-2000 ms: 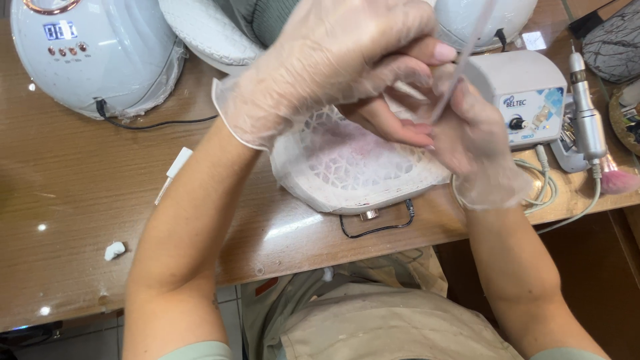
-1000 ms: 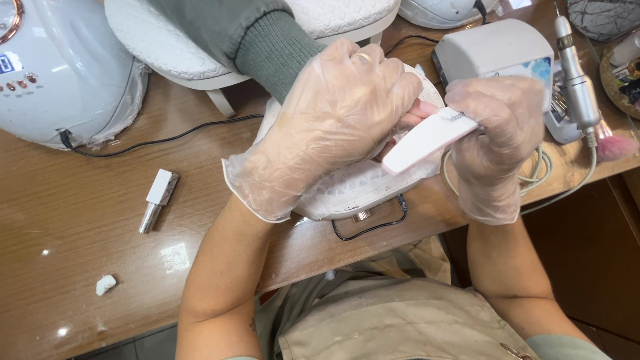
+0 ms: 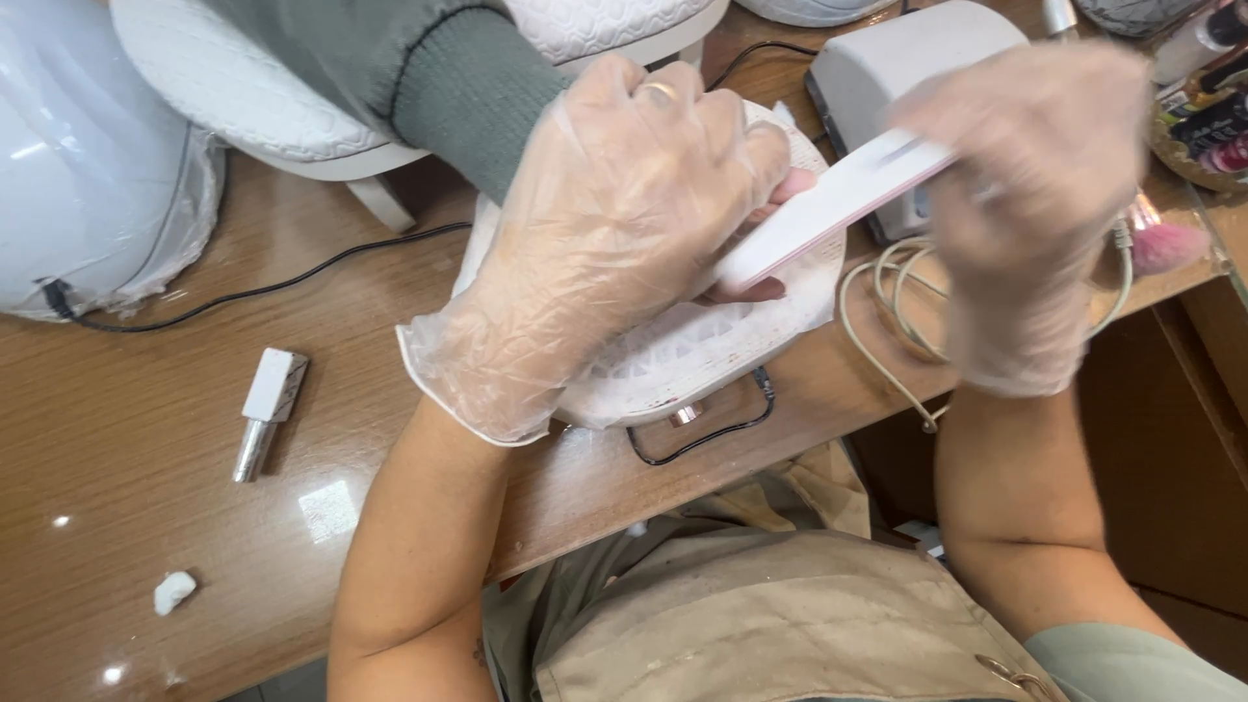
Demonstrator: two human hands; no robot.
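Observation:
My left hand (image 3: pixel 643 205), in a clear disposable glove, is closed around the fingers of another person's hand (image 3: pixel 765 290), whose arm wears a grey-green ribbed cuff (image 3: pixel 478 93). My right hand (image 3: pixel 1033 185), gloved too and blurred, grips one end of a white nail file (image 3: pixel 838 210) with a pink core. The file's far end lies by the other person's fingertips; whether it touches a nail cannot be told. Beneath the hands is a white nail dust collector (image 3: pixel 682 361) with a patterned grille. Most of the held hand is hidden behind my left one.
On the wooden table (image 3: pixel 117 419) lie a white-capped silver bottle (image 3: pixel 270 409) and a white crumpled scrap (image 3: pixel 175 592). A white lamp (image 3: pixel 88 156) stands left, with a black cable. A padded white armrest (image 3: pixel 253 88), a grey control box (image 3: pixel 907 68), a coiled cable (image 3: pixel 877 361) and a pink brush (image 3: pixel 1170 247) are around.
Two seconds ago the file was held upright between my hands; now it slants down-left across the other person's fingers. Since one second ago, my right hand has shifted slightly up and right.

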